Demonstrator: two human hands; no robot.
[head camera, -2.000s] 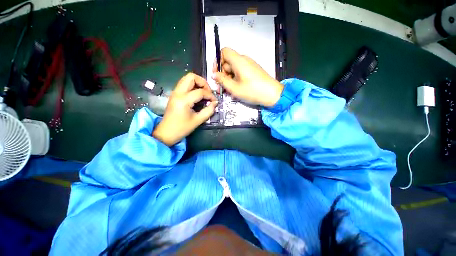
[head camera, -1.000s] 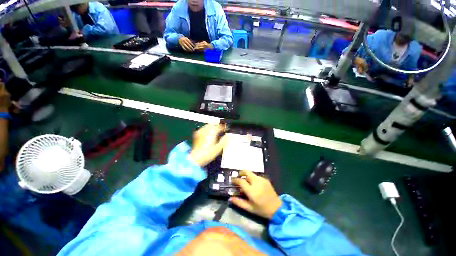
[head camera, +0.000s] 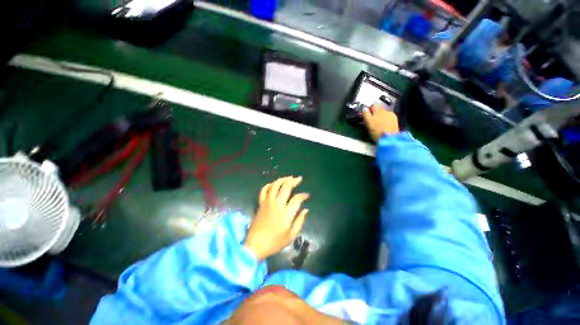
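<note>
An open tablet (head camera: 372, 94) with a dark frame and white panel lies tilted on the green conveyor, right of centre. My right hand (head camera: 383, 122) reaches out to it, with thumb and fingers gripping its near end and covering part of it. My left hand (head camera: 278, 212) is over the green bench, empty, with its fingers spread. A small dark part (head camera: 301, 250) lies on the bench just below my left hand.
Another open tablet (head camera: 286, 86) is on the conveyor, left of the first. Red wires (head camera: 202, 166) and a black block (head camera: 166, 159) lie left. A white fan (head camera: 28, 212) stands far left. A pale lamp arm (head camera: 505, 149) rises at right.
The tablet has gone from the bench in front of me to the conveyor, with my right hand reaching forward to it. My left hand has let go. The view has turned and blurred.
</note>
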